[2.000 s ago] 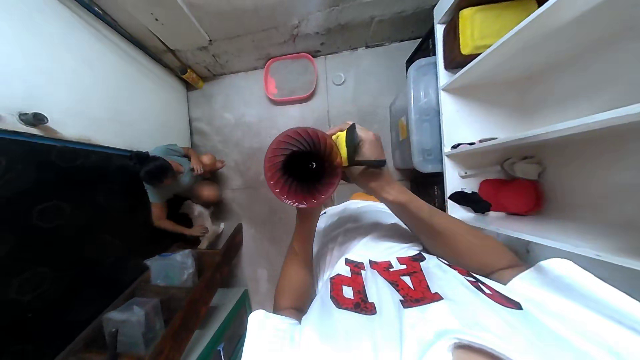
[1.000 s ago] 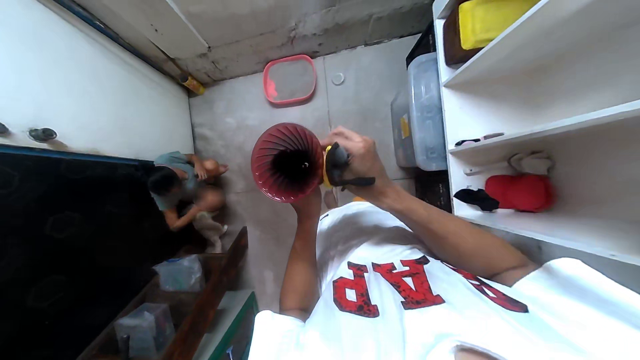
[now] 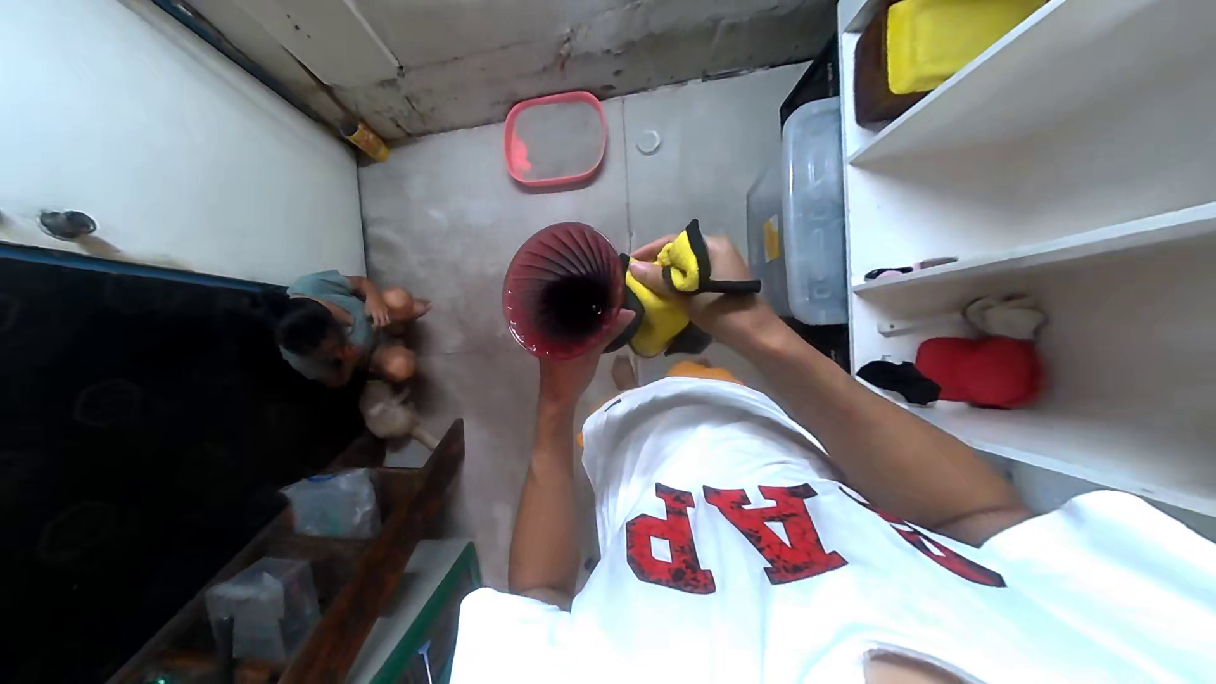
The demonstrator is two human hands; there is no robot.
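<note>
A dark red ribbed glass vase (image 3: 560, 285), its round mouth facing up toward the camera, is held in my left hand (image 3: 579, 366) near its right lower side. Most of that hand's fingers are hidden behind the glass. Just right of the vase, my right hand (image 3: 708, 271) grips a yellow cloth with black edging (image 3: 655, 313). The cloth hangs in folds between my two hands, close against the vase's side.
A pink-rimmed plastic lid (image 3: 604, 142) and a small clear disc (image 3: 648, 142) lie on the floor ahead. Clear storage bins (image 3: 815, 214) stand beside white shelves (image 3: 950, 271) at right. At left a person (image 3: 332, 328) crouches near a wooden rack (image 3: 385, 560).
The yellow cloth shows more openly now, hanging between my hands, where before it was bunched at the vase's side. The crouching person has shifted posture.
</note>
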